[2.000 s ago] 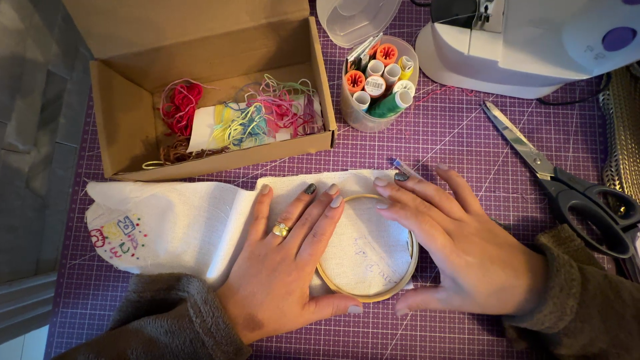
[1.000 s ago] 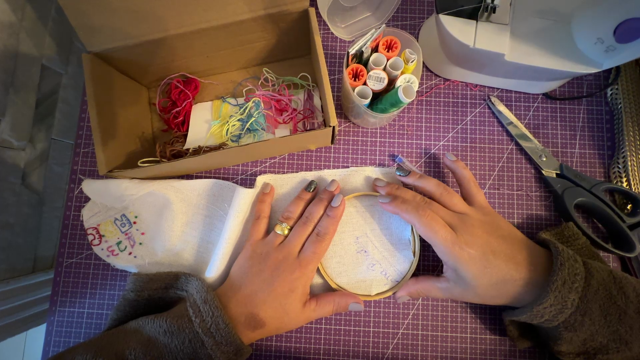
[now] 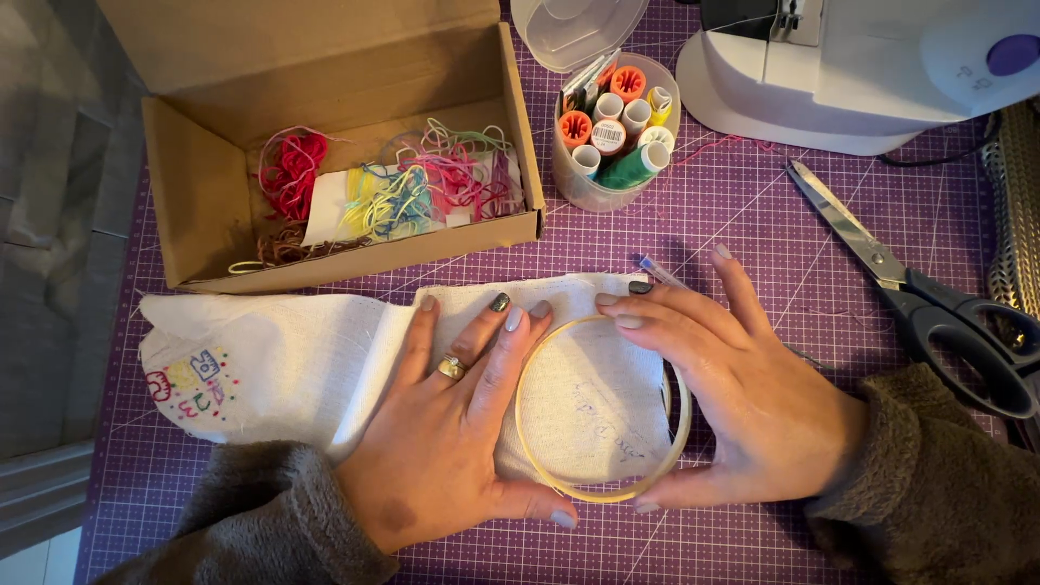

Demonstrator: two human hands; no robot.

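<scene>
A strip of off-white fabric point(image 3: 309, 333) lies across the middle, with colourful embroidery at its rounded left end and faint blue marks at its right. Over the right part rests a wooden embroidery hoop point(image 3: 528, 431); a second ring's edge shows beneath it at the right. My left hand point(image 3: 447, 431) lies spread on the fabric, its thumb by the hoop's lower left edge. Around the hoop's right side curves my right hand point(image 3: 739, 390), fingers at its top and thumb at its lower edge. A clear pen with a blue end point(image 3: 658, 272) lies beyond my right fingers.
An open cardboard box point(image 3: 366, 264) with tangled embroidery floss stands behind the fabric. Beside it is a clear plastic tub point(image 3: 589, 191) of thread spools. A white sewing machine point(image 3: 812, 97) stands back right, with large scissors point(image 3: 886, 264) in front. All rest on a purple cutting mat point(image 3: 244, 520).
The hoop has shifted slightly to the right relative to the fabric, and a second ring's edge now shows at its right. My left hand stays on the fabric.
</scene>
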